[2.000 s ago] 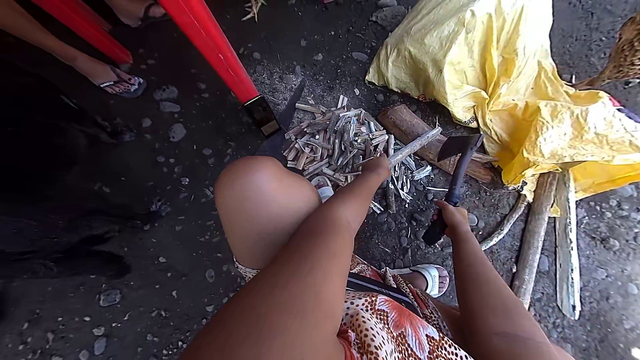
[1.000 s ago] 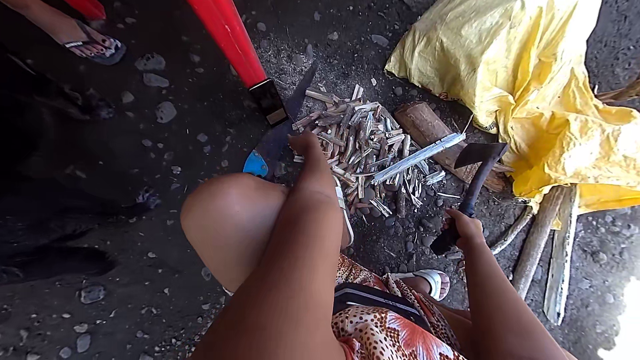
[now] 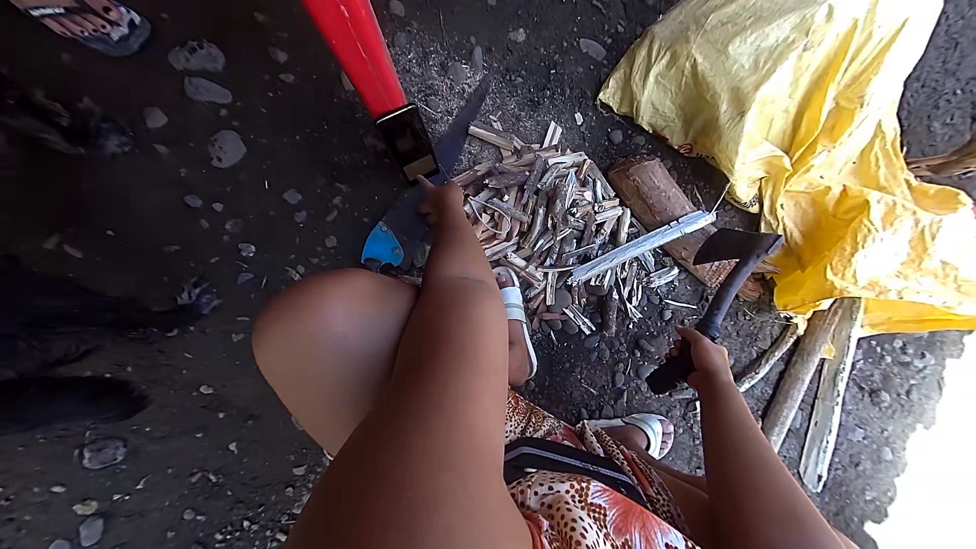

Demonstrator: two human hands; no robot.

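Observation:
My left hand (image 3: 442,200) is at the lower end of a smartphone (image 3: 408,143), one finger at its edge; whether it touches the phone or the saw beneath cannot be told. A handsaw with a blue handle (image 3: 383,242) lies on the ground there, its dark blade running up past the phone. My right hand (image 3: 701,357) grips the black handle of a curved chopping blade (image 3: 736,248), its head over the end of a log (image 3: 656,194). A split, pale stick (image 3: 644,245) rests across the log and a heap of short cut wood pieces (image 3: 557,202).
A red post or leg (image 3: 362,53) reaches down to the phone. A yellow woven sack (image 3: 762,84) lies at the upper right, with long sticks (image 3: 804,370) beside it. Another person's sandalled foot (image 3: 95,21) is at top left. A dark furry animal (image 3: 61,343) lies at left.
My left hand has let go of the pale stick, which it held two seconds ago, and has moved left to the phone. The right hand still holds the chopping blade.

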